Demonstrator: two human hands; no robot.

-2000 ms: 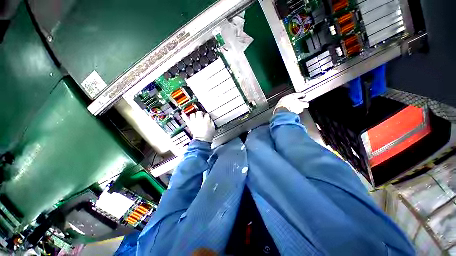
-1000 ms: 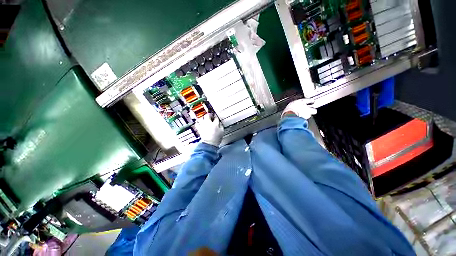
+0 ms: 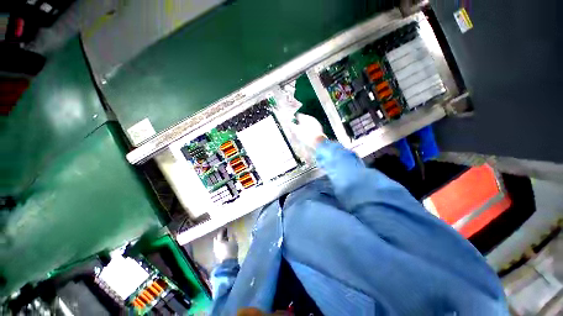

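A green circuit board [image 3: 215, 137] with orange-copper coils [image 3: 237, 165], a white ribbed block [image 3: 266, 148] and black round parts lies in a pale frame [image 3: 185, 196] between metal rails. My gloved right hand [image 3: 307, 131] is at the frame's right side, beside a crumpled white piece [image 3: 286, 97]; its fingers are blurred and their grip is unclear. My gloved left hand [image 3: 225, 247] is below the front rail, off the board. A small dark shape shows at its fingertips; whether it is held is unclear.
A second framed board [image 3: 383, 83] lies farther right on the rails, near a dark grey cabinet [image 3: 506, 80]. Blue handles [image 3: 417, 148] and a red-orange panel [image 3: 468, 199] are below the rail. Another board [image 3: 133, 281] is at lower left, beside green-topped benches [image 3: 74, 203].
My left hand has left the board and dropped below the front rail. My right hand has moved from the front rail to the frame's right side. The camera view has shifted and turned.
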